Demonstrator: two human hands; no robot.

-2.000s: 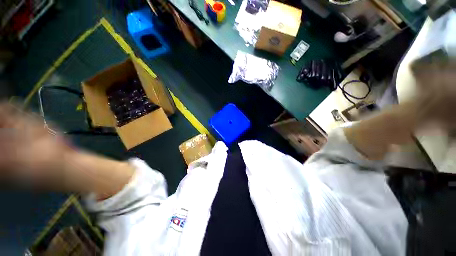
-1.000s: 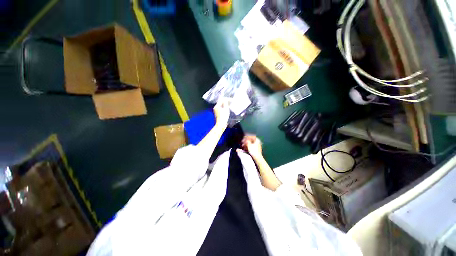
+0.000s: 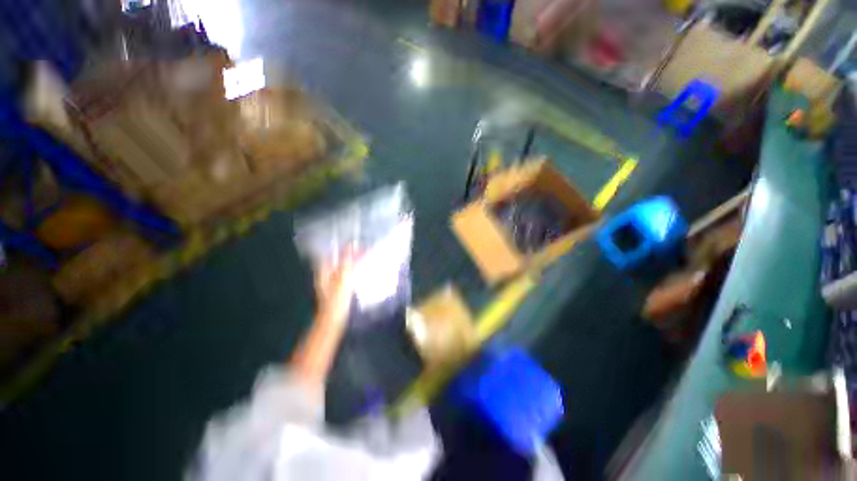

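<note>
My left hand (image 3: 334, 287) reaches up from the lower left and holds a clear, shiny parts bag (image 3: 393, 221) out over the dark green floor. A bright white label shows on the bag, just right of my fingers. Darker contents seem to show at its lower end, but blur hides their detail. My right hand is not in view.
An open carton (image 3: 498, 258) with dark items, a small carton (image 3: 442, 324), a blue stool (image 3: 517, 395) and a light-blue stool (image 3: 644, 233) stand on the floor. Stacked cartons (image 3: 141, 141) are left. The green bench (image 3: 766, 272) runs along the right.
The view has swung left, away from the bench. My left hand has carried the bag from the bench edge out over the floor. My right hand has left the picture.
</note>
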